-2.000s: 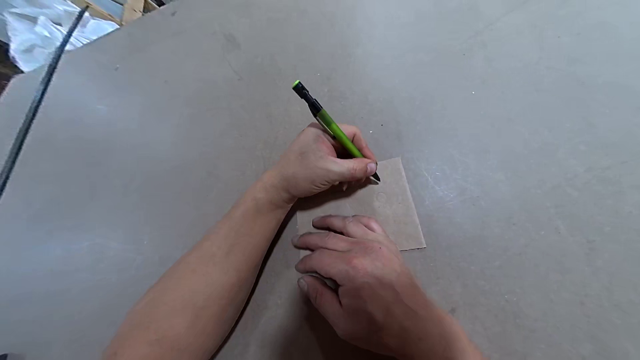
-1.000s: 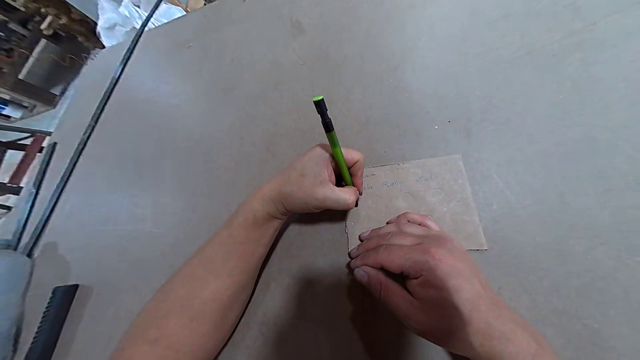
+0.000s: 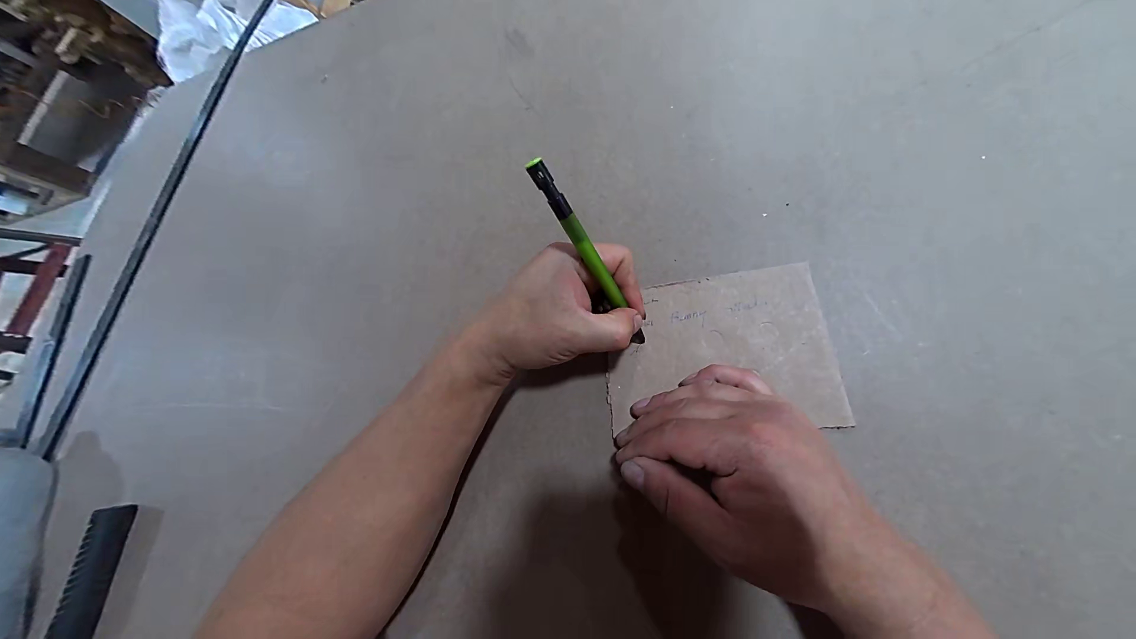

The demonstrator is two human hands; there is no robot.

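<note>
My left hand grips a green and black pen or mechanical pencil, its tip down near the left side of a brown piece of cardboard. The cardboard lies flat on the grey tabletop and bears handwriting along its upper part. Across its lower left part rests my right hand, palm down with the fingers bent and nothing seen in them; it covers that corner.
A long thin dark metal strip slants along the table's left side. At the lower left are a black ribbed object and a grey rounded thing. White plastic sheeting and a red metal frame show past the edge.
The pen tip, near the cardboard's upper right edge two seconds ago, is now by its left side. More handwriting is uncovered. The view has shifted left.
</note>
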